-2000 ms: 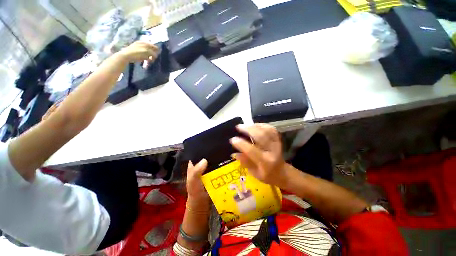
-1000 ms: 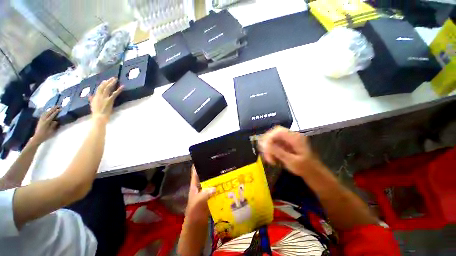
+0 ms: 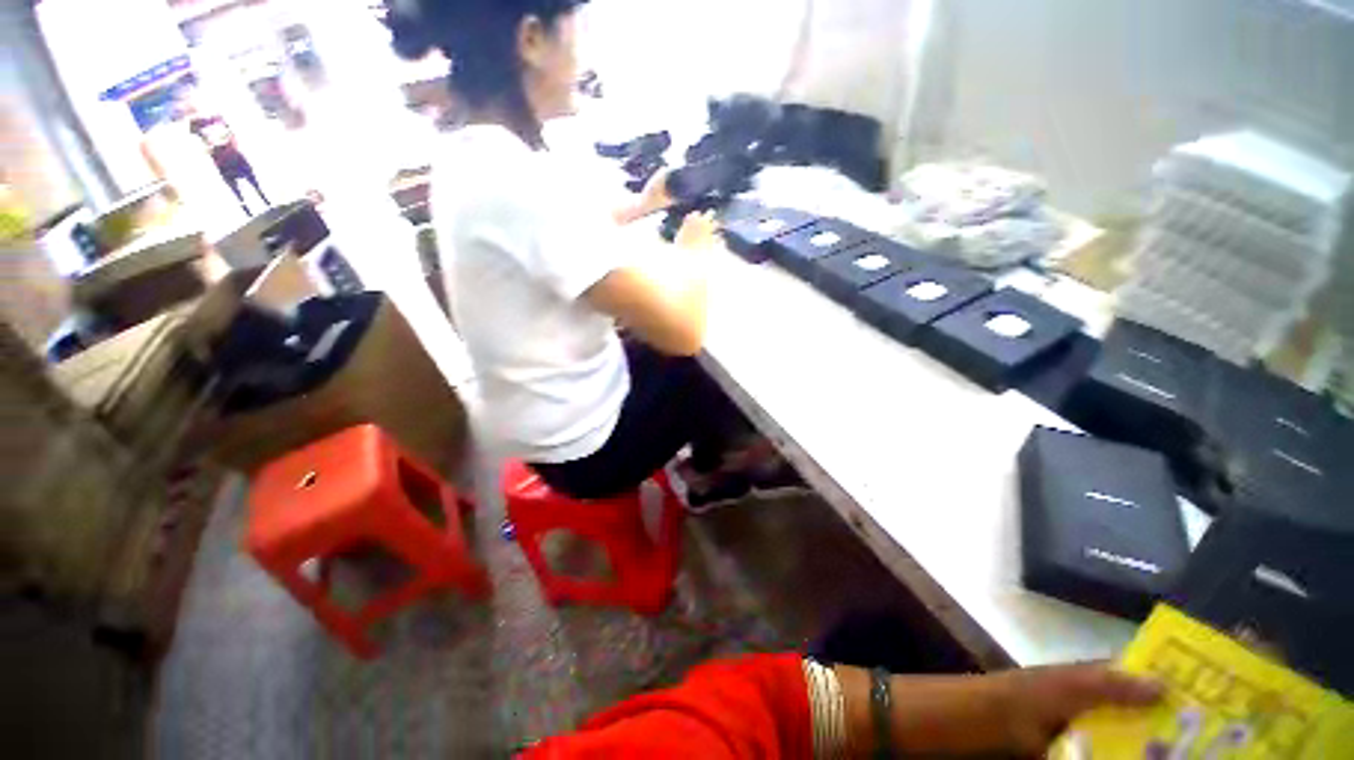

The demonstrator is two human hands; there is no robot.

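Note:
My left hand (image 3: 1072, 701) is at the lower right, its thumb on the edge of a yellow packaging sleeve (image 3: 1240, 695) that is cut off by the frame's corner. A black gift box (image 3: 1270, 587) with pale lettering shows right above the sleeve; its lower part is hidden, and I cannot tell how far the sleeve covers it. My right hand is out of the picture. A closed black gift box (image 3: 1102, 520) lies on the white table, just beyond my left hand.
A row of open black boxes (image 3: 1002, 330) runs along the table (image 3: 832, 394). More closed boxes (image 3: 1143, 379) and tall white trays (image 3: 1233, 245) stand behind. A co-worker (image 3: 520, 282) sits ahead. A red stool (image 3: 364, 512) and cartons (image 3: 342, 386) are left.
The view has swung left, bringing the co-worker, stools and cartons into sight. The sleeve and my left hand now sit at the lower right. My right hand has left the picture.

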